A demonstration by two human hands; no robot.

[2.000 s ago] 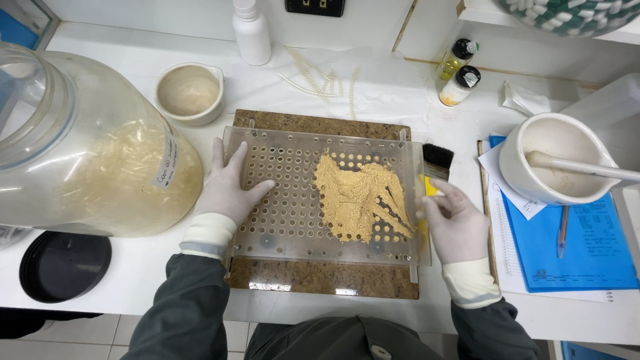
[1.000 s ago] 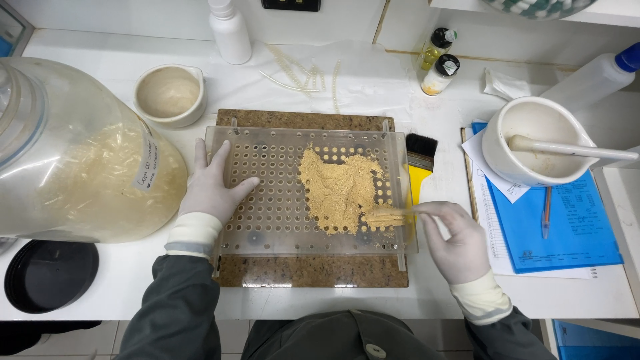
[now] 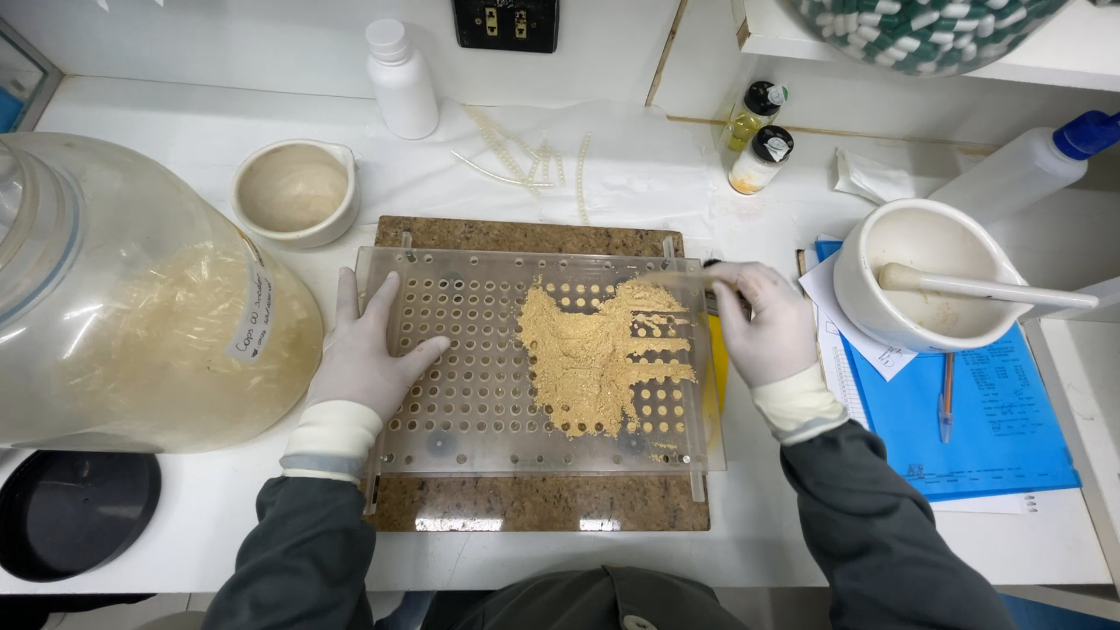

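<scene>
A clear plastic capsule-filling board (image 3: 472,446) with rows of round holes lies on a brown granite slab (image 3: 542,512). Yellowish powder (image 3: 582,367) is heaped over its right half, with streaks running toward the right edge. My gloved left hand (image 3: 369,346) rests with fingers spread on the board's left edge and holds nothing. In my gloved right hand (image 3: 761,319), at the board's upper right edge, is a thin, translucent spreader (image 3: 669,278), blurred, its tip at the powder. A brush's yellow handle (image 3: 717,350) shows partly beneath the board's right side.
At left are a large jar of clear capsules (image 3: 166,324), a black lid (image 3: 79,516) and a small mortar (image 3: 296,192). Behind stand a white bottle (image 3: 402,87) and two vials (image 3: 761,157). At right, a mortar (image 3: 927,271) with a pestle (image 3: 989,287) stands on blue papers (image 3: 989,420).
My right hand has moved up along the board's right edge with the spreader. Powder now reaches farther toward the upper right, in streaks. My left hand stays on the left edge.
</scene>
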